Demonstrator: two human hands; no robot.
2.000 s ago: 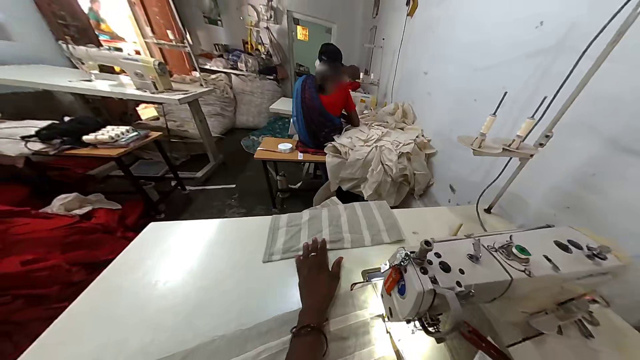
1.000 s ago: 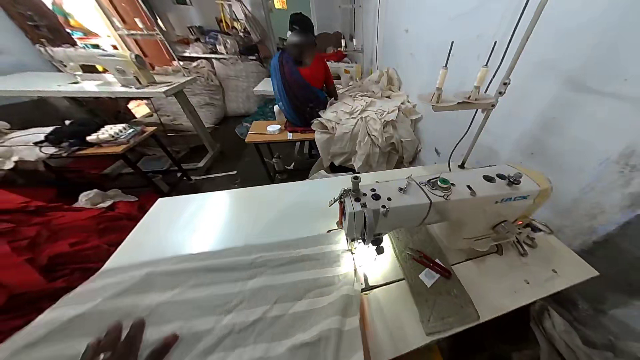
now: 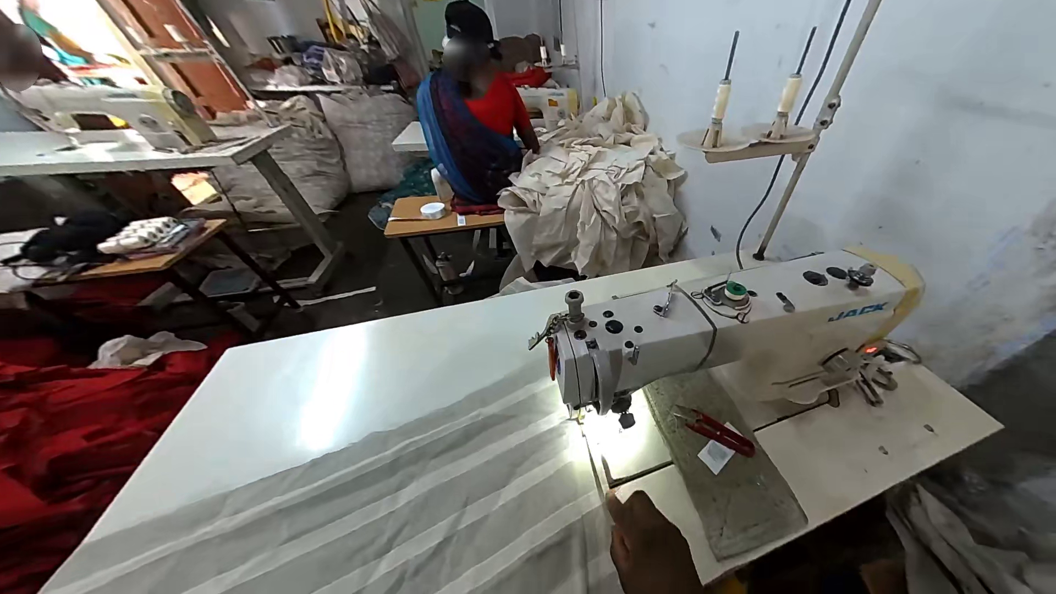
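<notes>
My right hand [image 3: 652, 544] is at the bottom, just in front of the needle area, its thumb and fingertips closed on the right edge of a grey and white striped cloth [image 3: 429, 503]. The cloth lies flat over the white table, its far right corner by the presser foot of a Jack sewing machine [image 3: 643, 338]. The machine's lamp lights the needle plate, and the needle itself is lost in the glare. My left hand is out of view.
Red thread snips [image 3: 718, 431] and a small white paper lie on a grey board right of the needle. A thread stand [image 3: 751, 144] rises behind the machine. Red cloth [image 3: 91, 421] is heaped at left. Beyond the table, a person [image 3: 478, 115] sits beside piled cream cloth [image 3: 598, 190].
The hand seen at lower left one second ago has left the view. My right hand has come into view at the cloth's right edge. The cloth stays spread beside the needle.
</notes>
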